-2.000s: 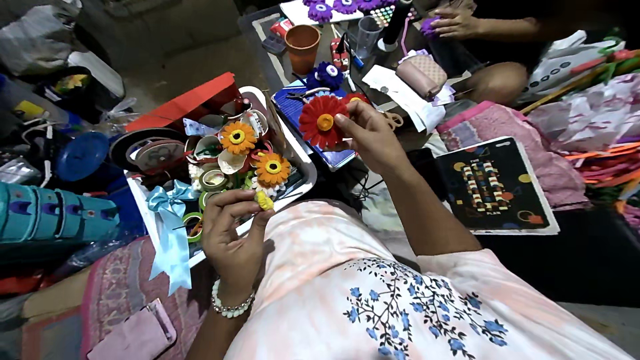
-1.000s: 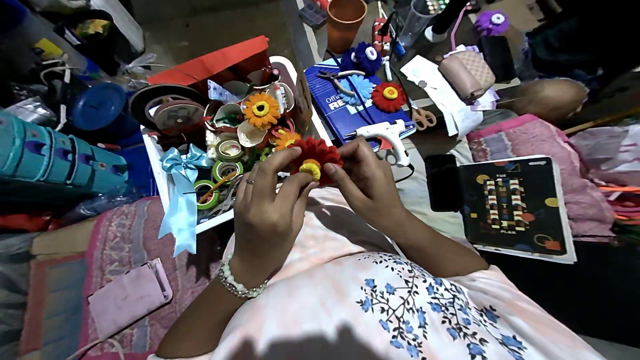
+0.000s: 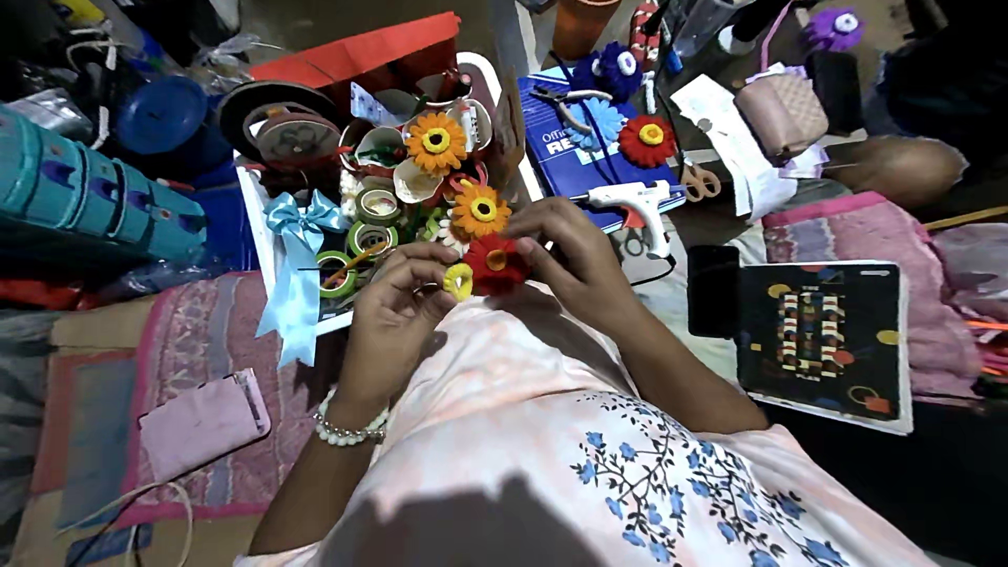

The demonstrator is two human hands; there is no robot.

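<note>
My left hand (image 3: 405, 315) pinches a small yellow fuzzy ring (image 3: 457, 281) between thumb and fingertips. Close to its right, my right hand (image 3: 571, 256) holds a red fuzzy flower (image 3: 496, 264) with an orange centre by its right edge. Ring and flower are side by side; whether they touch I cannot tell. Just beyond are two orange flowers, an upper one (image 3: 436, 142) and a lower one (image 3: 480, 210), above a white tray (image 3: 258, 228) of tape rolls and ribbon. A second red flower (image 3: 647, 141), a light blue flower (image 3: 596, 124) and pliers (image 3: 575, 98) lie on a blue box.
A white glue gun (image 3: 634, 205) lies near my right hand, with orange-handled scissors (image 3: 700, 183) beyond. A black phone (image 3: 713, 291) and a dark notebook (image 3: 823, 339) are at right. A light blue bow (image 3: 299, 236) hangs over the tray's edge. Another person's knee (image 3: 898, 169) shows at upper right.
A second ago my hands held the yellow ring against the red flower's centre; now the ring is off to the left and the flower's orange centre shows.
</note>
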